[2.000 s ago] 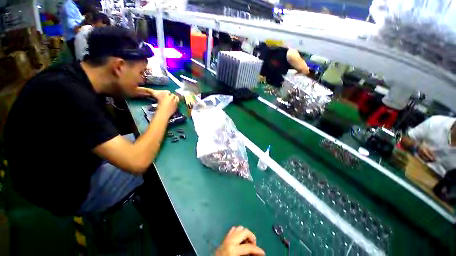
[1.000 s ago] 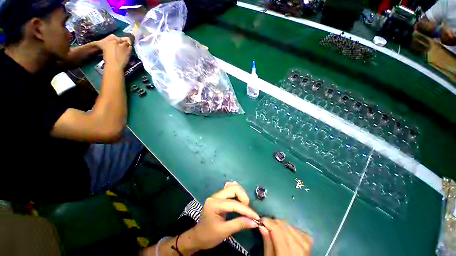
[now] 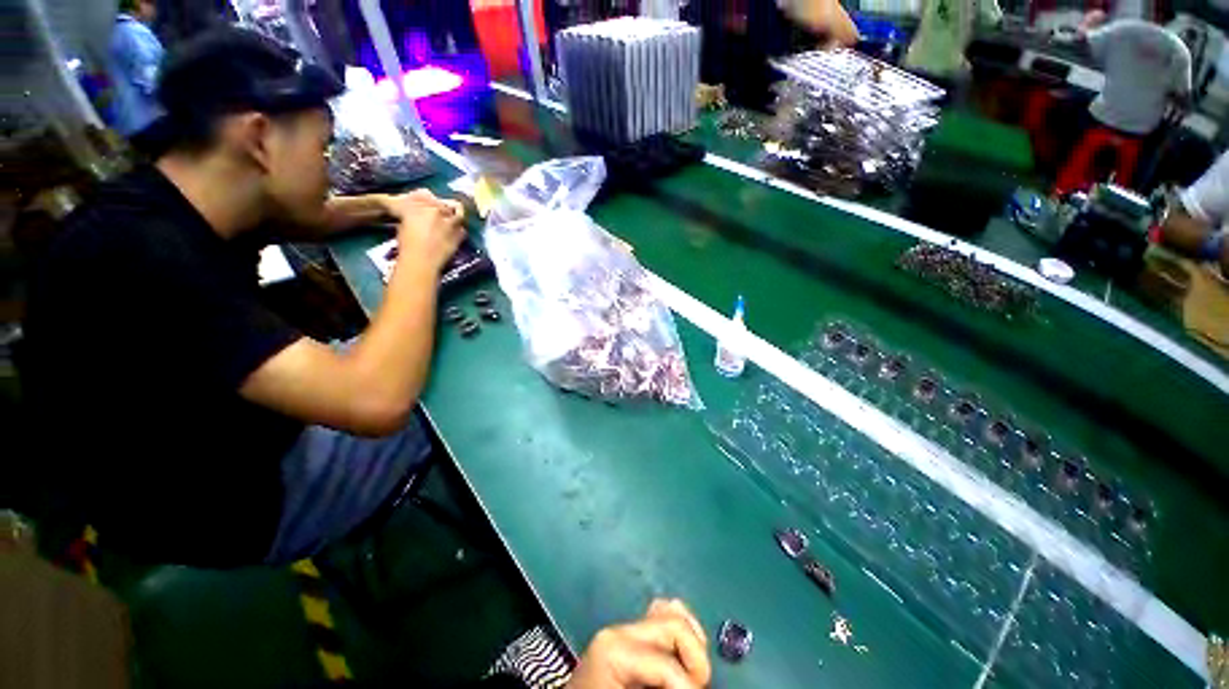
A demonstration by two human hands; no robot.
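Note:
My left hand [image 3: 644, 653] is at the bottom edge, cut off by it, with fingers curled; whether it holds anything is hidden. My right hand is out of the picture. A dark, shiny housing [image 3: 735, 639] lies on the green bench just right of my left hand. Two more dark housings [image 3: 793, 542] [image 3: 818, 577] lie close together further up. A small loose pile of pale slivers [image 3: 844, 630] lies below them. The clear blister tray [image 3: 876, 498] has dark units [image 3: 997, 431] in its far row.
A clear bag of pinkish-brown parts [image 3: 607, 337] stands beyond, with a blue-tipped bottle [image 3: 731, 343] to its right. A person in black [image 3: 175, 337] works at the left, near small dark pieces [image 3: 470, 314]. A pale ribbed block [image 3: 629, 81] and glittering pile [image 3: 856, 121] are behind.
The view has tilted up, so bench items sit lower. My right hand, beside my left a second ago, has left the picture. My left hand is now mostly cut off.

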